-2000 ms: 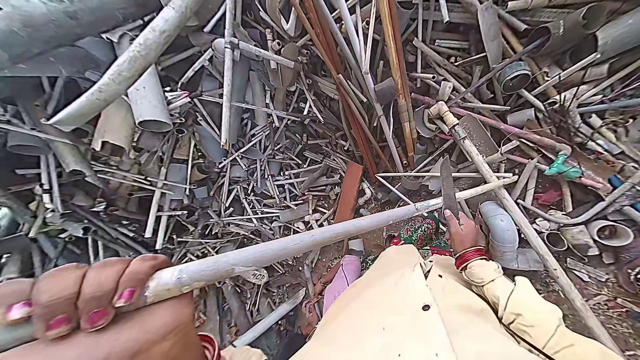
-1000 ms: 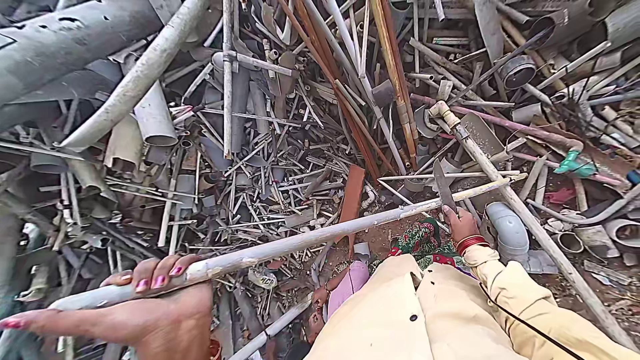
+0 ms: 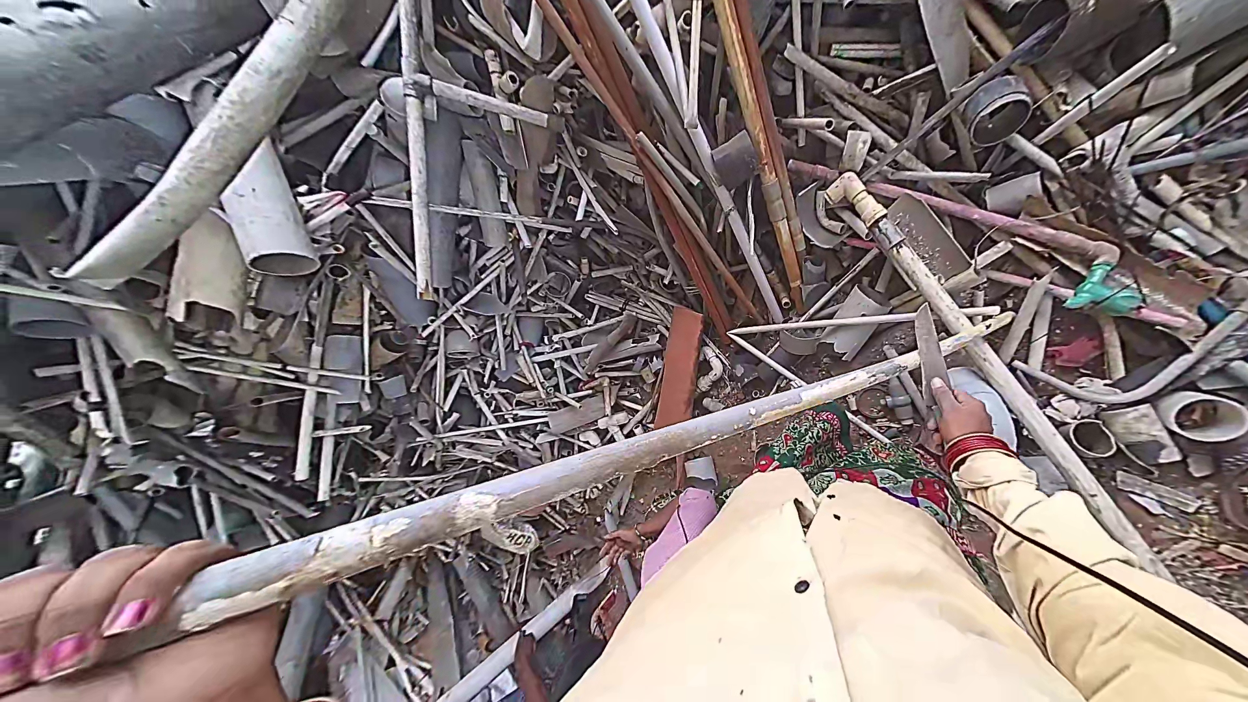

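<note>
My left hand (image 3: 127, 624), at the lower left, is closed around the near end of a long grey-white plastic pipe (image 3: 585, 468) with pale residue on it. The pipe slants up to the right across my body. My right hand (image 3: 960, 414), with red bangles at the wrist, grips a flat-bladed knife (image 3: 929, 346). The blade points up and lies over or against the pipe near its far end; contact cannot be told. Beyond my right hand lies a grey pipe elbow (image 3: 990, 400), partly hidden.
Scrap pipes and offcuts cover the ground. A jointed pipe (image 3: 1014, 390) leans at right, near a pink pipe (image 3: 1014, 224) with a green fitting (image 3: 1107, 290). A brown flat piece (image 3: 680, 366) lies mid-view. Another person's hand (image 3: 621, 546) is low in the centre, beside a pink sleeve.
My left hand opened out along the pipe one second ago and is now wrapped around it. My right hand still holds the knife near the pipe's far end.
</note>
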